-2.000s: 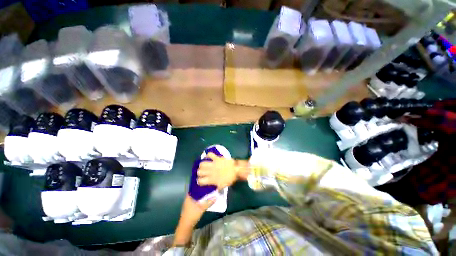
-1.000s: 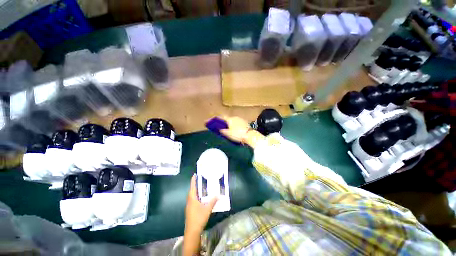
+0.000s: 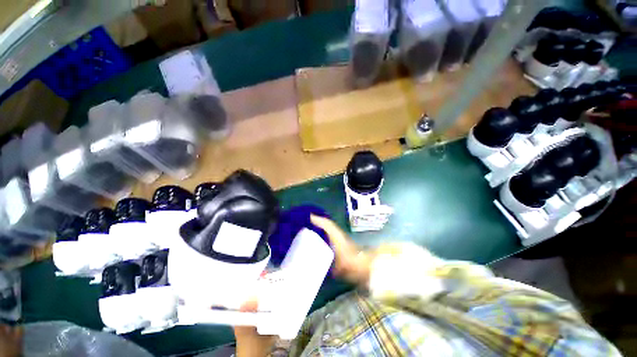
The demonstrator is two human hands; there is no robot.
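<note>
A white security camera (image 3: 216, 272) with a black ball head and a white label is raised close to my view, tilted on its side. My left hand (image 3: 253, 340) holds it from below by its white bracket (image 3: 300, 282); most of that hand is hidden. My right hand (image 3: 343, 252) holds a dark blue-purple cloth (image 3: 297, 226) against the camera's right side, by the bracket. Another camera (image 3: 364, 178) stands alone on the green mat (image 3: 433, 199), right of the raised one.
Rows of cameras (image 3: 133, 223) stand at the left, partly hidden; more (image 3: 545, 174) stand at the right. Clear plastic shells (image 3: 126, 143) stand behind. A cardboard sheet (image 3: 356, 111), a small bottle (image 3: 420, 131) and a slanting metal post (image 3: 489, 63) are ahead.
The camera from the mat is lifted, turned and brought nearer, its black head now showing. My right hand has moved back with the cloth onto it. The view has shifted.
</note>
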